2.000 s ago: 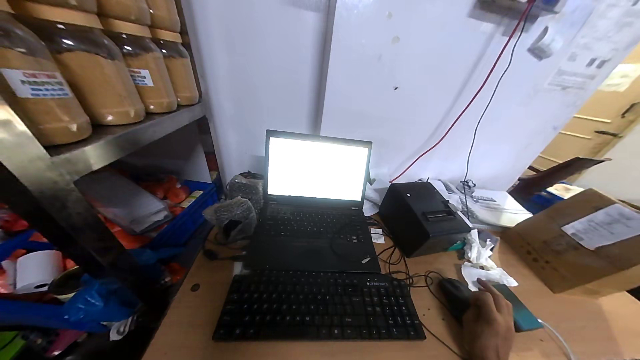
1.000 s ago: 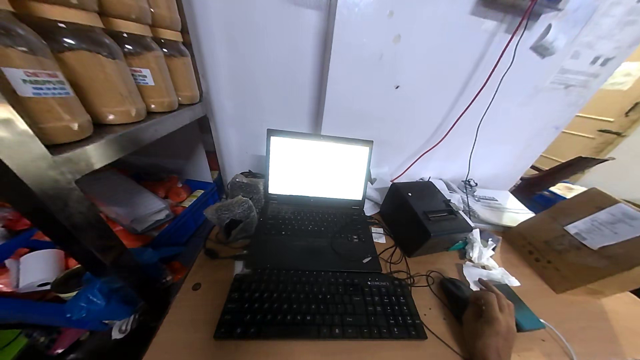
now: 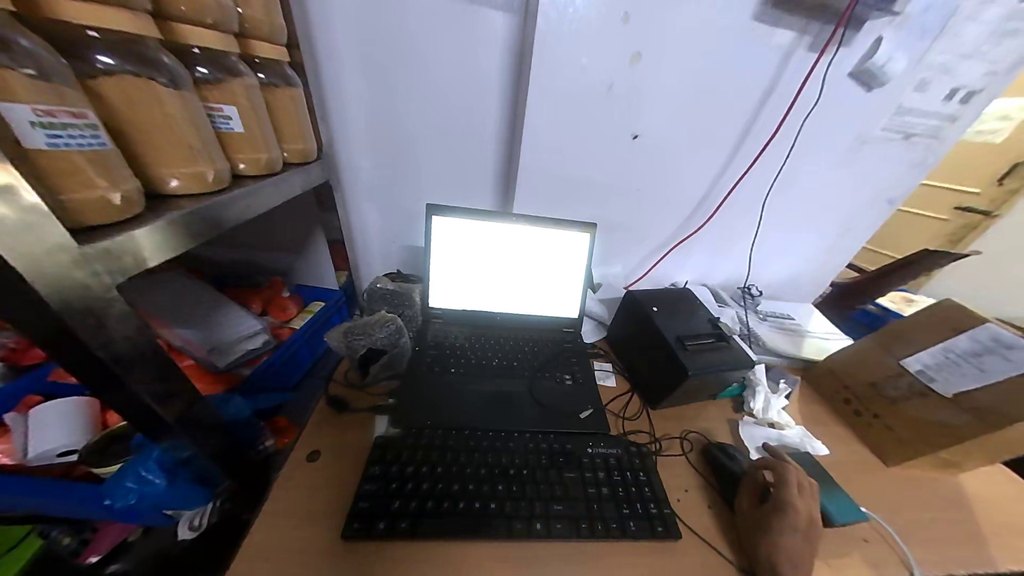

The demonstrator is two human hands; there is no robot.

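My right hand point(image 3: 778, 512) rests over the right side of a black computer mouse point(image 3: 726, 472), its fingers partly on it; whether it grips the mouse is hard to tell. A green flat object point(image 3: 836, 498) with a white cable lies just right of the hand, and crumpled white tissue point(image 3: 772, 412) sits beyond the fingertips. Left of the mouse lies a black keyboard point(image 3: 512, 488). Behind it stands an open black laptop point(image 3: 508, 268), its screen lit plain white. My left hand is out of view.
A black receipt printer point(image 3: 680, 348) stands right of the laptop amid tangled cables. A cardboard box point(image 3: 896, 392) is at the right. Bubble-wrapped items point(image 3: 374, 344) sit left of the laptop. A metal shelf point(image 3: 200, 212) at the left bears jars of brown powder point(image 3: 160, 128), with a blue crate point(image 3: 300, 352) below.
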